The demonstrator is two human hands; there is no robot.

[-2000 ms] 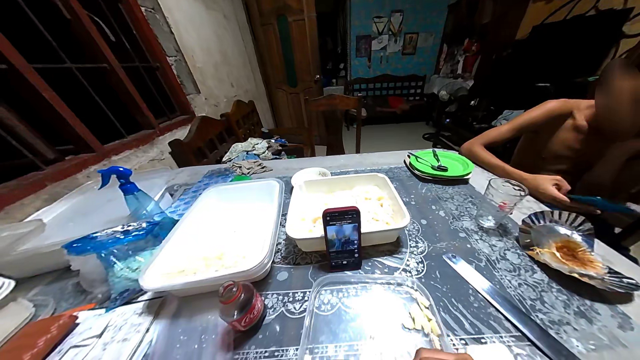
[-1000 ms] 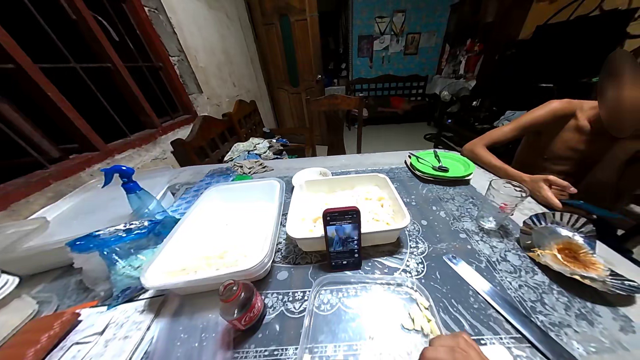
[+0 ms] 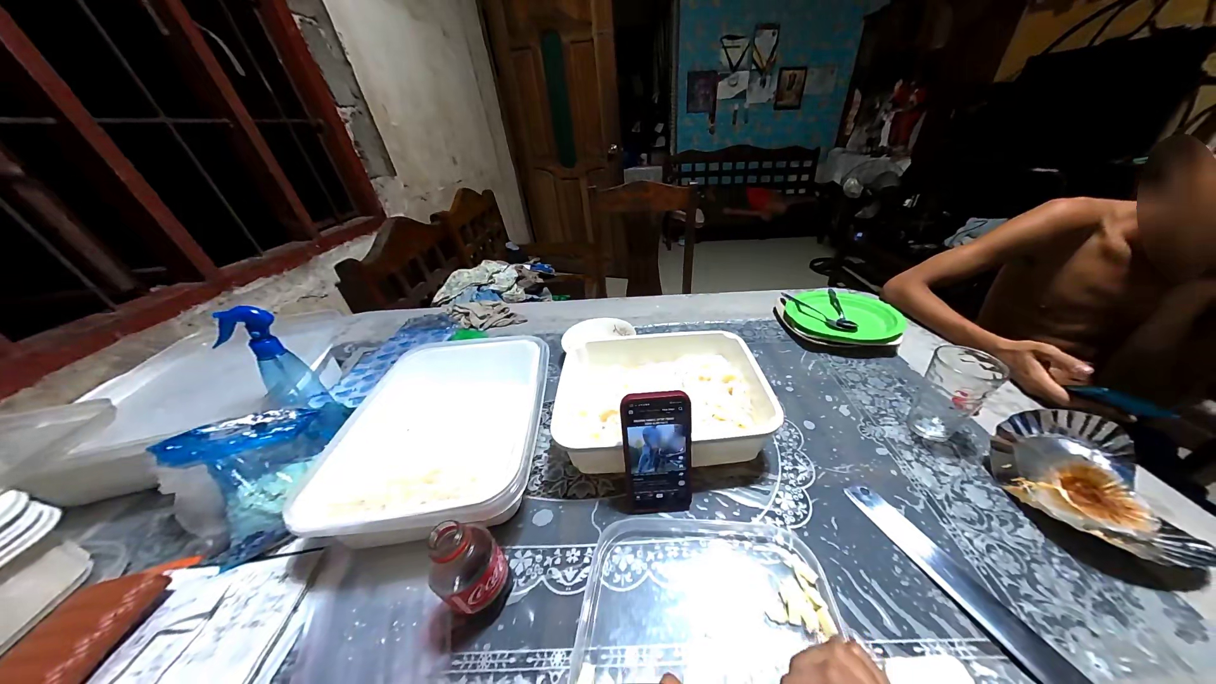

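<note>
My right hand (image 3: 834, 662) shows at the bottom edge, by the right side of a clear plastic tray (image 3: 684, 608); what it holds, if anything, is hidden. Only a fingertip of my left hand (image 3: 671, 678) shows, low over the tray. Several pale yellowish pieces (image 3: 804, 600) lie along the tray's right side. Behind the tray a smartphone (image 3: 657, 451) stands upright against a cream plastic tub (image 3: 765, 418) that holds white and yellowish food. Left of it is a lidded white container (image 3: 418, 427).
A Coca-Cola bottle (image 3: 467, 568) stands left of the tray, and a long metal blade (image 3: 950, 579) lies to the right. Beyond are a glass (image 3: 955, 394), a foil dish (image 3: 1064, 442) and green plates (image 3: 879, 318). A person (image 3: 1054, 275) sits at the right. A blue spray bottle (image 3: 275, 366) stands left.
A fingertip of my left hand has come into view at the bottom edge. My right hand, fully in view a second ago, now sits slightly lower.
</note>
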